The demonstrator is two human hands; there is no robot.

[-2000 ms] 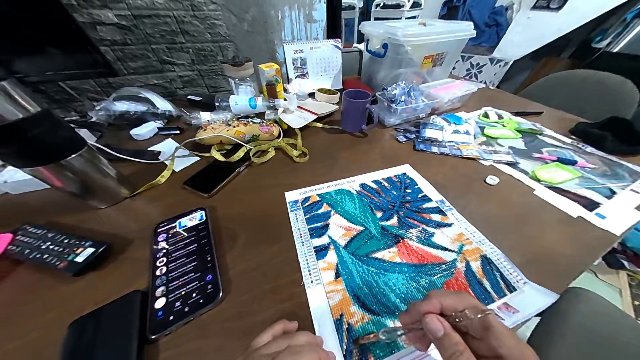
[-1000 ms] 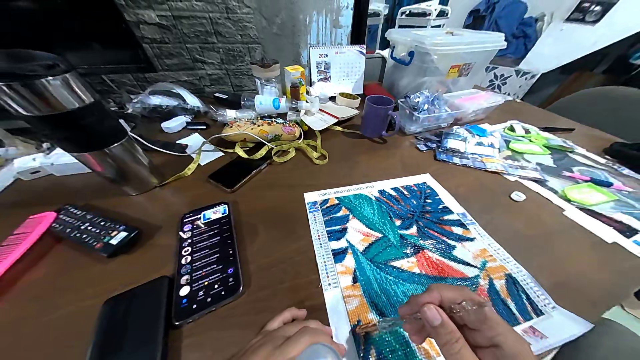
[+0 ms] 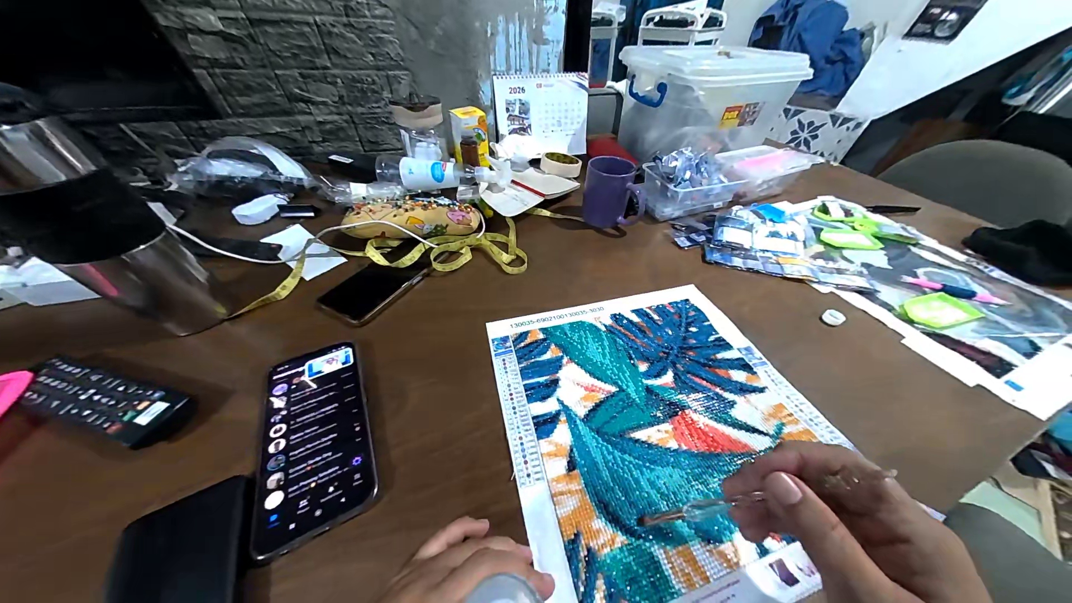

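A diamond painting canvas [image 3: 662,435] with teal, navy, orange and red leaves lies on the brown table. My right hand [image 3: 846,511], at its lower right, pinches a clear pen-like tool [image 3: 699,509] whose tip points left over the lower teal leaf. Whether the tip touches the canvas I cannot tell. At the lower left edge of the canvas rests my left hand [image 3: 473,561], palm down. A clear rounded object [image 3: 502,589] shows at this hand, cut off by the frame; whether the hand grips it is unclear.
Left of the canvas lie a lit smartphone [image 3: 316,452], a black case [image 3: 180,544] and a remote control [image 3: 105,400]. Behind are another phone [image 3: 373,291], a yellow measuring tape [image 3: 502,253] and a purple mug [image 3: 610,193]. Green trays [image 3: 942,310] and packets [image 3: 762,239] lie right.
My right hand and the clear tool are now higher over the canvas, with more of its lower part showing. The view has shifted slightly.
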